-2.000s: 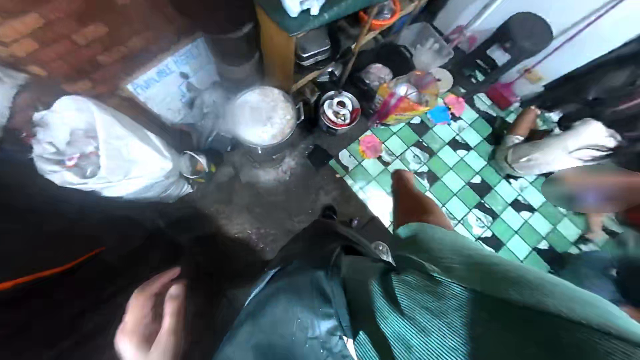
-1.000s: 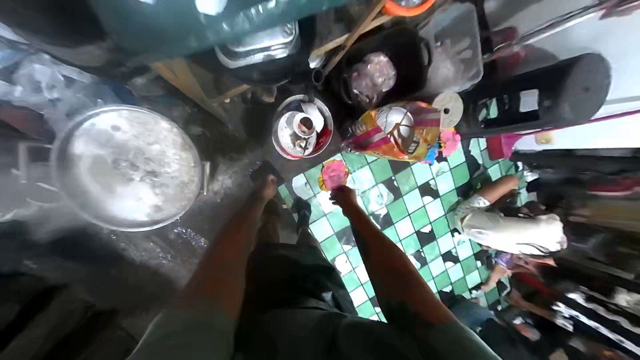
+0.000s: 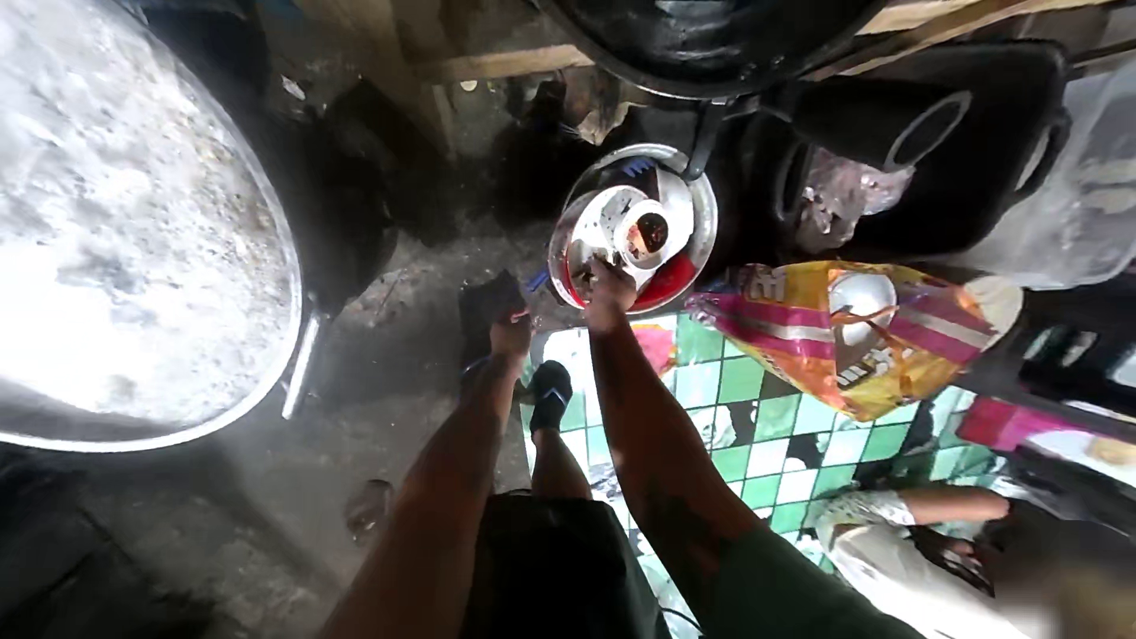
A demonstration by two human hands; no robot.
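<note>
My right hand [image 3: 611, 286] reaches over the rim of a round metal basin [image 3: 707, 213]; whether its fingers grip anything there cannot be told. Inside the basin lie white dishes, a white cup [image 3: 645, 233] with dark contents and something red [image 3: 667, 282]. Lower left of the basin, my left hand [image 3: 510, 335] has its fingers closed, with a small reddish thing at the fingertips. That hand is above the dark floor beside a dark flat thing [image 3: 486, 311]. A small blue object [image 3: 538, 280] is between the left hand and the basin.
A large metal pot [image 3: 297, 293] with whitish, frothy contents fills the left side. A dark pan [image 3: 710, 44] is above the basin, and a black tub [image 3: 985, 195] is to its right. A yellow and pink plastic bag [image 3: 799, 328] lies by green checkered flooring [image 3: 741, 382]. A person's arm [image 3: 954, 506] shows lower right.
My right hand has moved from the pink patch on the floor to inside the basin's rim. My left hand remains left of the basin. The view has come closer to the basin and pot.
</note>
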